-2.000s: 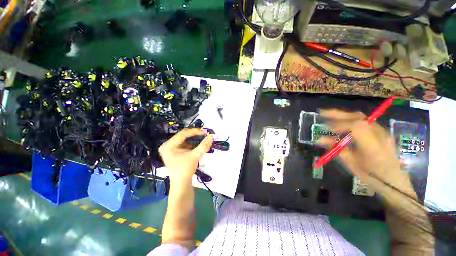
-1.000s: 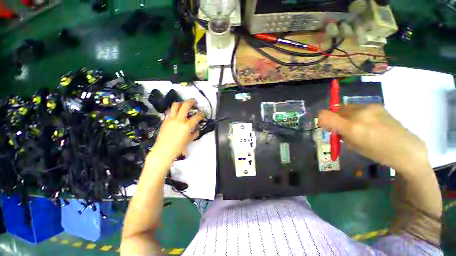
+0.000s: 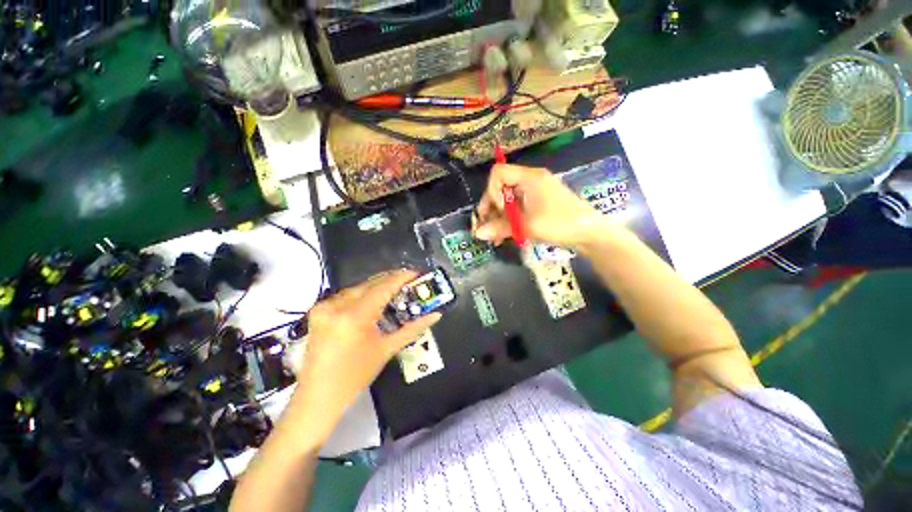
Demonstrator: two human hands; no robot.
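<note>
My left hand [image 3: 350, 335] holds a power adapter with its circuit board showing [image 3: 423, 297], over the upper part of the left cream socket strip [image 3: 421, 358] on the black test panel [image 3: 460, 372]. My right hand [image 3: 535, 208] holds a long red pen or probe [image 3: 514, 215] across the fingers. Its fingertips are at the green output test board [image 3: 465, 249]; they seem to hold a small cord end, but the plug cannot be made out. A second cream socket strip [image 3: 558, 287] lies below my right hand.
A large black adapter pile [image 3: 120, 400] lies at the left. Behind the panel are a speckled brown shelf [image 3: 375, 160], a red-and-black pen or probe [image 3: 420, 101], a bench meter [image 3: 420, 65] and a glass lamp bulb [image 3: 225, 50]. A fan [image 3: 842, 112] stands at the right.
The view has swung right. My left hand has moved from the white area by the pile to the left socket strip, with an adapter in it. My right hand has moved to the green board.
</note>
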